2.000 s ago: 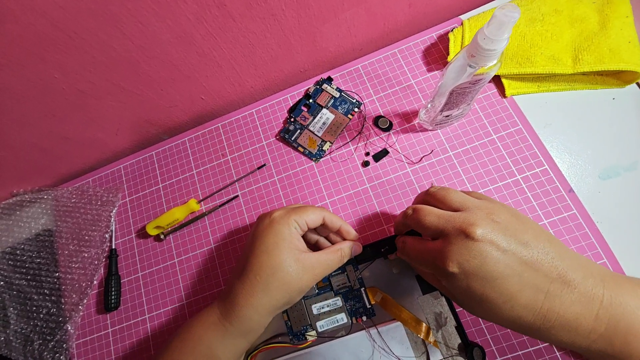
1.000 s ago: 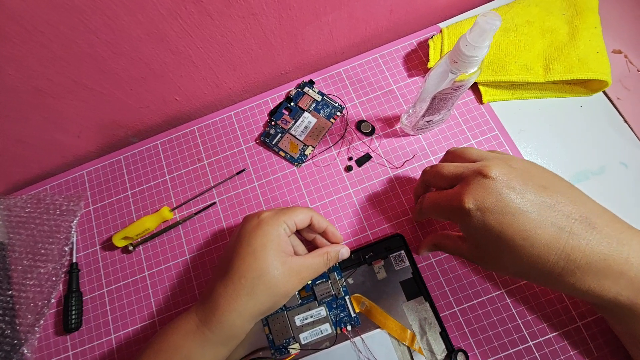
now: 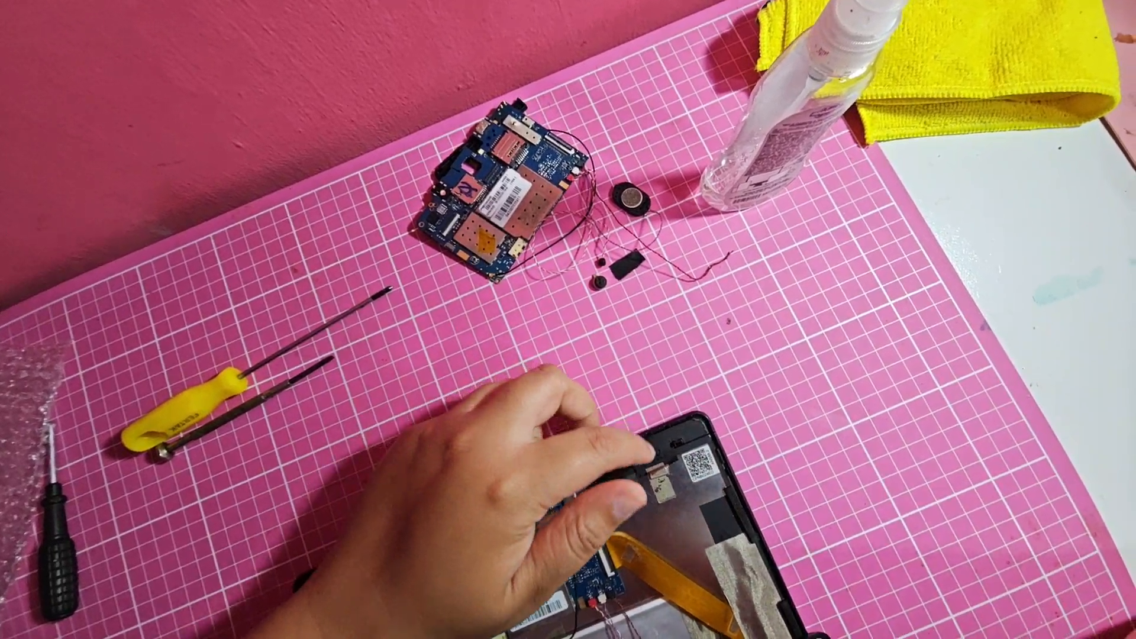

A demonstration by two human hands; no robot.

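Observation:
An opened black tablet housing [image 3: 750, 524] lies at the bottom, partly beyond the frame. My left hand [image 3: 497, 506] is over its upper left part, with thumb and index finger close together around a dark part at the upper edge; whether they grip it is not clear. Beneath the hand a blue circuit board [image 3: 596, 581] shows in part. An orange flat ribbon cable [image 3: 670, 581] runs from that board to the right, near grey tape [image 3: 747, 581]. Thin wires leave the board's lower edge. My right hand is out of view.
Above lie a second circuit board [image 3: 532, 209], a small round speaker [image 3: 631, 199] and small black parts. A clear spray bottle [image 3: 781, 133] stands near a yellow cloth [image 3: 985, 71]. Left are a yellow-handled screwdriver [image 3: 191, 410], a slim metal screwdriver [image 3: 240, 410], a black-handled screwdriver [image 3: 59, 555] and bubble wrap [image 3: 27, 444].
My right hand was at the housing's upper edge, then drew away to the right, and is now out of view. My left hand remains over the housing.

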